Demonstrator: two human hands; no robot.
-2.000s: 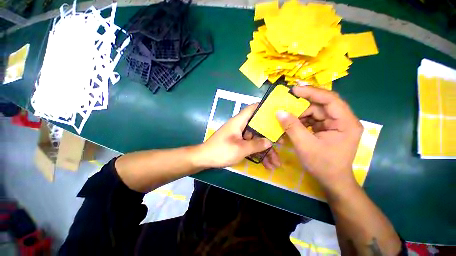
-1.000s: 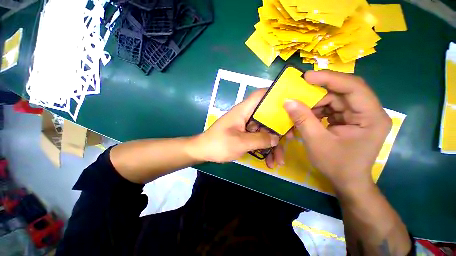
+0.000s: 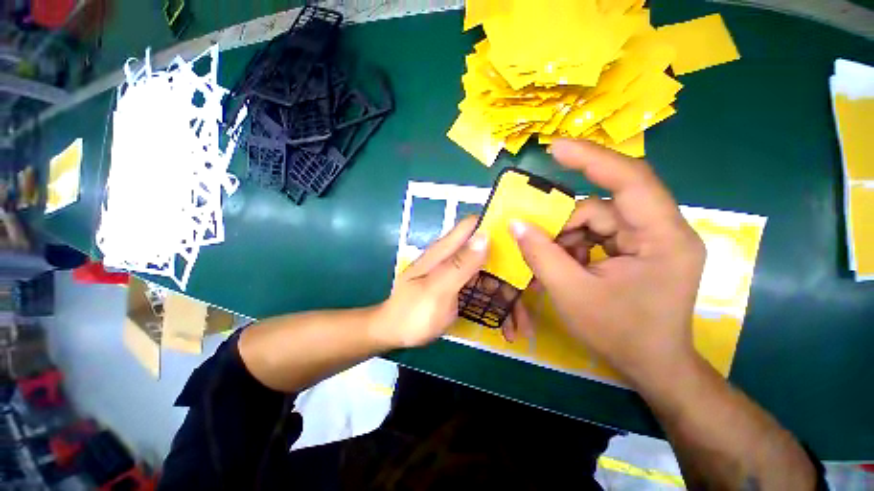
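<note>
My left hand (image 3: 431, 288) holds a black plastic frame (image 3: 485, 299) at its left edge, thumb on the face. A yellow adhesive piece (image 3: 525, 219) covers the frame's upper part; the grid end at the bottom shows bare. My right hand (image 3: 628, 259) is at the frame's right side, thumb on the yellow piece, index finger raised off it; its other fingers are partly hidden behind the frame. A sheet of yellow stickers (image 3: 714, 326) lies under the hands, with empty white-edged windows at its upper left.
A heap of loose yellow pieces (image 3: 565, 81) lies behind the sheet. A heap of black frames (image 3: 307, 115) and white sheet skeletons (image 3: 158, 182) lie to the left. Spare sticker sheets (image 3: 858, 173) lie at the right edge. A cardboard box (image 3: 182, 321) stands below left.
My left thumb has moved up onto the yellow piece, and more of the grid end shows. My right index finger has lifted off the frame's top edge. The view has shifted.
</note>
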